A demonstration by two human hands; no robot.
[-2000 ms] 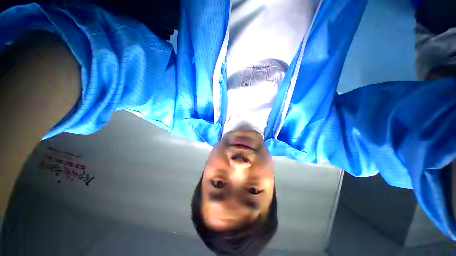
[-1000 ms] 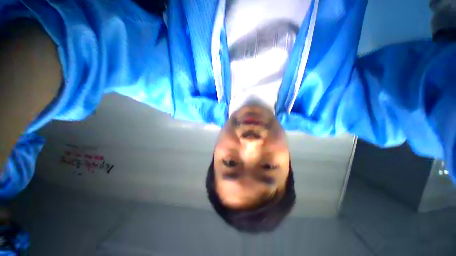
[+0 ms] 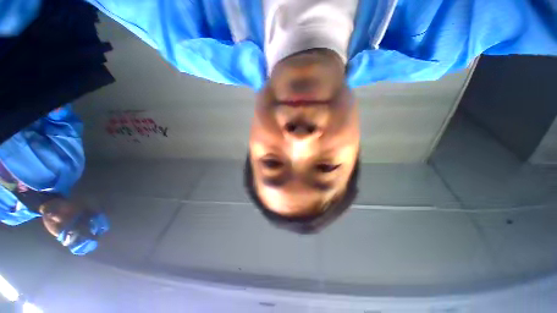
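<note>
The picture is upside down. Nearest is a person in an open blue work coat (image 3: pixel 427 36) over a white shirt (image 3: pixel 308 24), facing the camera at the centre. Neither of my hands can be made out. No tool or phone is in view. A black jagged-edged shape (image 3: pixel 49 67) fills the upper left; I cannot tell what it is.
Another person in blue clothing (image 3: pixel 46 153) is at the left. Behind is a pale wall (image 3: pixel 391 122) with red and black writing (image 3: pixel 135 125), grey ceiling panels (image 3: pixel 256 183), bright lights (image 3: pixel 7 287) at lower left and a dark recess (image 3: pixel 501 98) at right.
The near person has shifted up in the picture, and more ceiling shows. The bare forearm at the left is gone. The black shape and the second person show more at the left.
</note>
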